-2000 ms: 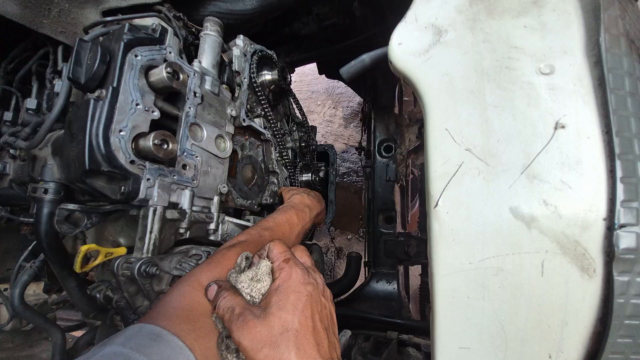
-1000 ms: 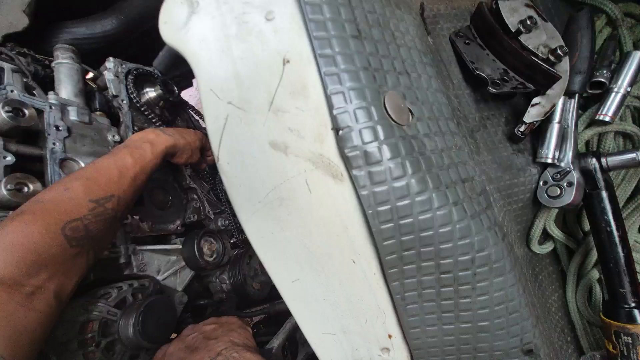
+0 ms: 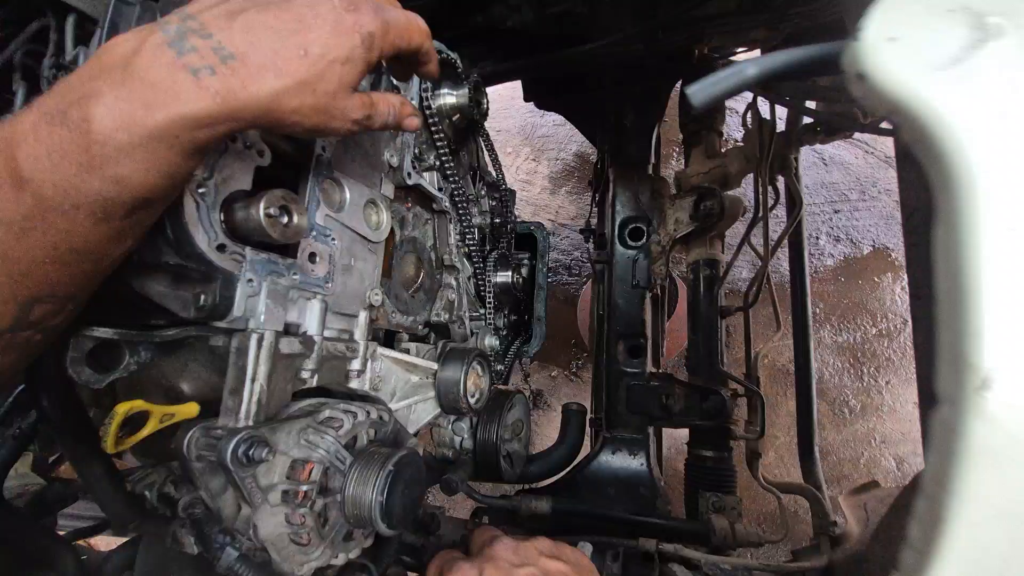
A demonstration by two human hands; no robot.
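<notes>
My left hand reaches in from the upper left, palm down, over the engine's cylinder head. Its thumb and fingers are apart beside the upper camshaft sprocket; no held object shows, and whether the fingertips touch the engine is unclear. A metal timing chain runs from that sprocket down to a lower sprocket on the engine's open end. Of my right hand, only the knuckles show at the bottom edge, below the alternator pulley; its fingertips and anything in them are hidden.
The alternator and a yellow dipstick handle sit at lower left. A ribbed pulley and a curved black hose are at lower centre. A black crossmember runs vertically, with a pale body panel at right.
My left hand, earlier down at the lower part of the chain, is now beside the upper sprocket. The rag my right hand held two seconds ago is out of sight. The view has swung right and back.
</notes>
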